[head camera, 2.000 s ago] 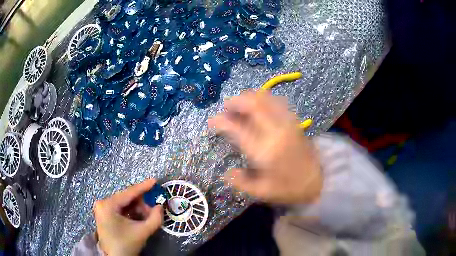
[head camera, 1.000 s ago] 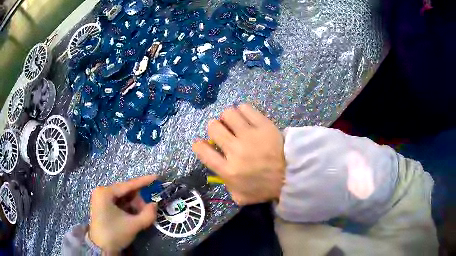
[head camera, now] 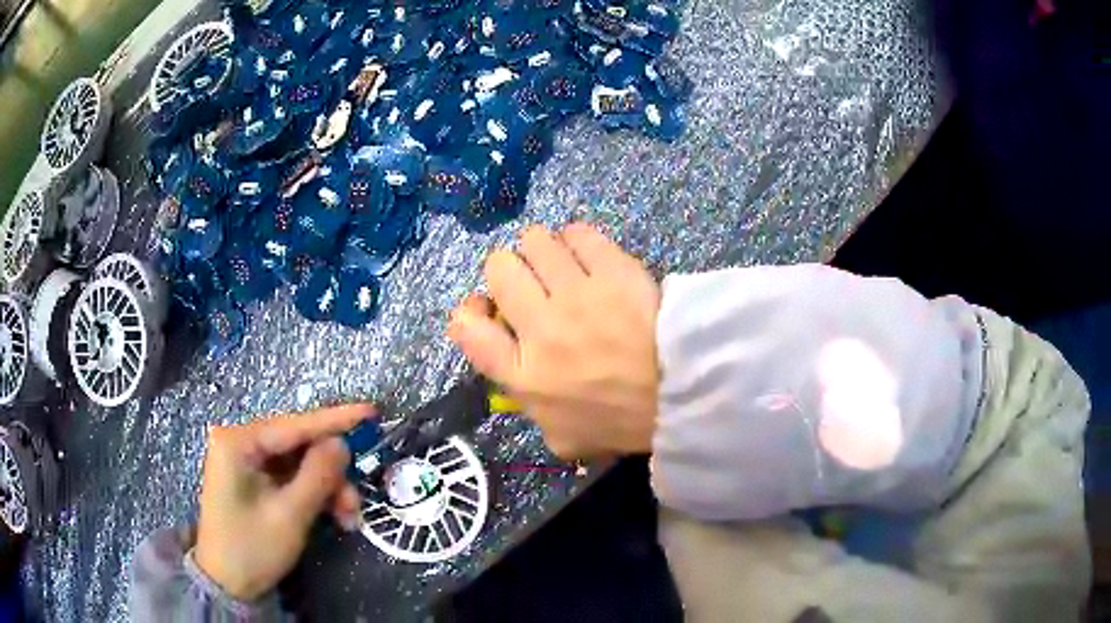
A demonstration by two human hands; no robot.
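Note:
A white spoked housing (head camera: pixel 448 526) lies on the bubble wrap at the lower middle, with a small green and white part at its centre. My left hand (head camera: pixel 271 493) is at its left side, thumb and forefinger at a small blue circuit board (head camera: pixel 363 441) by the housing's upper left rim. My right hand (head camera: pixel 567 341), back up, is closed around the yellow-handled pliers (head camera: pixel 501 403). Most of the handles are hidden under my fingers. The dark jaws point left to the board. A thin red wire runs right from the housing.
A large heap of blue circuit boards (head camera: pixel 366 201) covers the upper left and middle. Several white spoked housings (head camera: pixel 107 342) stand at the left edge. Silvery bubble wrap (head camera: pixel 731 183) covers the table. A dark shape is at the upper right.
My right hand has taken up the pliers from the wrap and moved left and down to the board. My left hand has shifted slightly left and still holds the board.

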